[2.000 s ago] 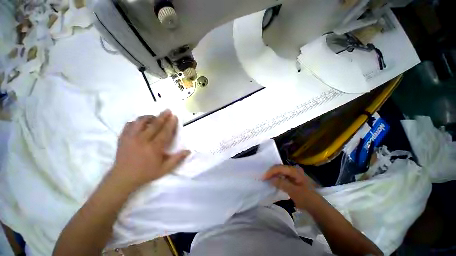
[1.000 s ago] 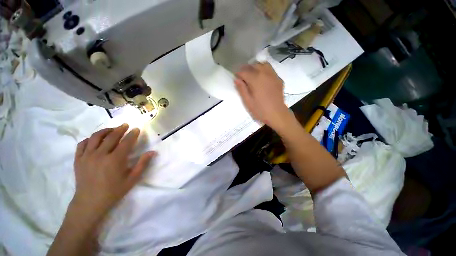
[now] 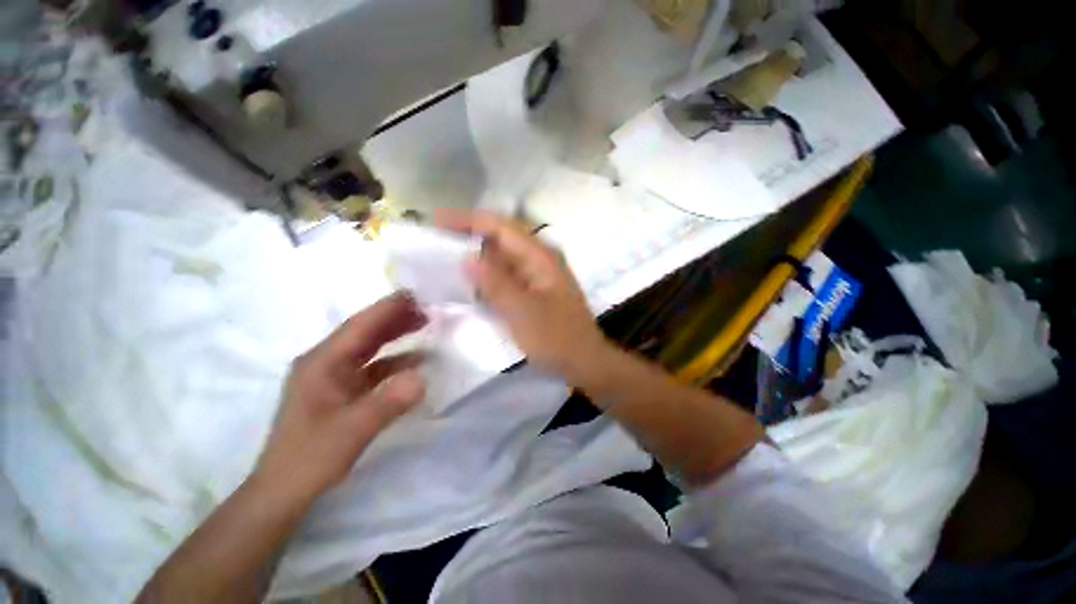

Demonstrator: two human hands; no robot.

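My right hand (image 3: 531, 289) holds a small white piece (image 3: 434, 262) between thumb and fingers, just in front of the needle area. My left hand (image 3: 354, 383) is beside it on the left, fingers apart and bent, over the white cloth; blur hides whether its fingertips touch the piece. The large white cloth (image 3: 165, 354) spreads left of the needle and down over the lap. The presser foot and needle area (image 3: 366, 215) glows under the lamp, just beyond the small piece. The machine head (image 3: 201, 130) stands above it.
Curved white paper pieces (image 3: 696, 171) lie right of the machine pillar. A metal arm with a dark hook (image 3: 755, 115) is at the table's right. Below the table edge are a yellow-edged tray (image 3: 767, 295), a blue packet (image 3: 835, 304) and a white cloth bundle (image 3: 897, 437).
My right hand first let go of the lap cloth and reached to the curved white pieces; it is now back near the needle with a small white piece. My left hand has lifted off the cloth.
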